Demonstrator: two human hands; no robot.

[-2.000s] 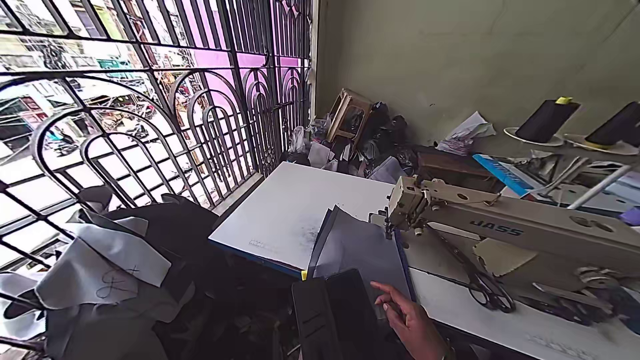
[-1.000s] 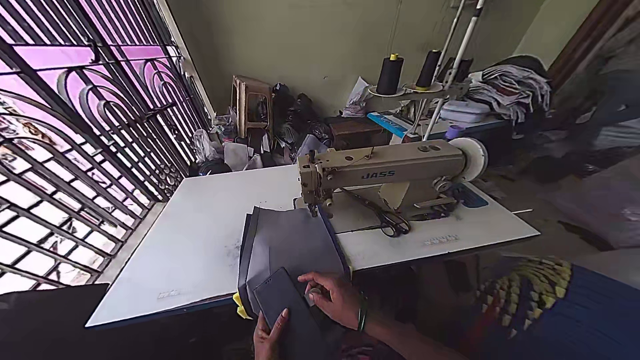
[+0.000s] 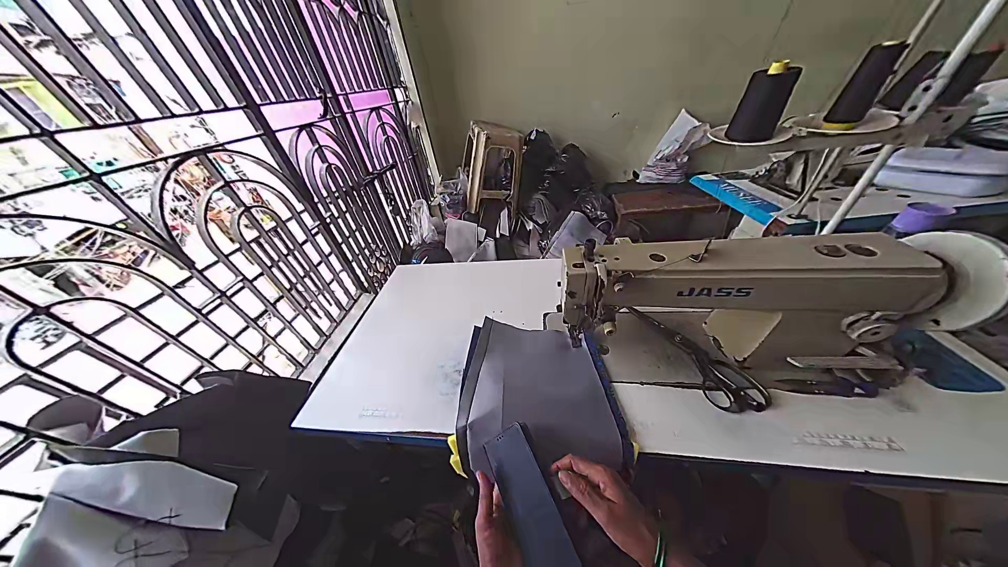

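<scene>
A long dark grey folded strip [image 3: 529, 492], seemingly fabric, lies in my left hand [image 3: 494, 524], its thumb along the left edge. My right hand [image 3: 610, 504] is just to the right of the strip with bent fingers; whether it pinches anything is unclear. Behind both hands, grey fabric panels [image 3: 547, 378] lie stacked over the front edge of the white table [image 3: 378, 362]. The stack's far right corner is close to the needle area of a beige Jass sewing machine [image 3: 772, 276]. Black-handled scissors [image 3: 728, 382] rest on the table in front of the machine's base.
Black thread cones [image 3: 764, 102] stand on a rack behind the machine. A metal window grille [image 3: 260, 189] rises at the left, with cut grey fabric pieces [image 3: 142, 496] below it. A plastic stool [image 3: 494, 165] and black bags [image 3: 563, 169] are by the back wall.
My left hand, not visible two seconds ago, is at the dark strip, as it was one second ago. The view has swung right and then back left.
</scene>
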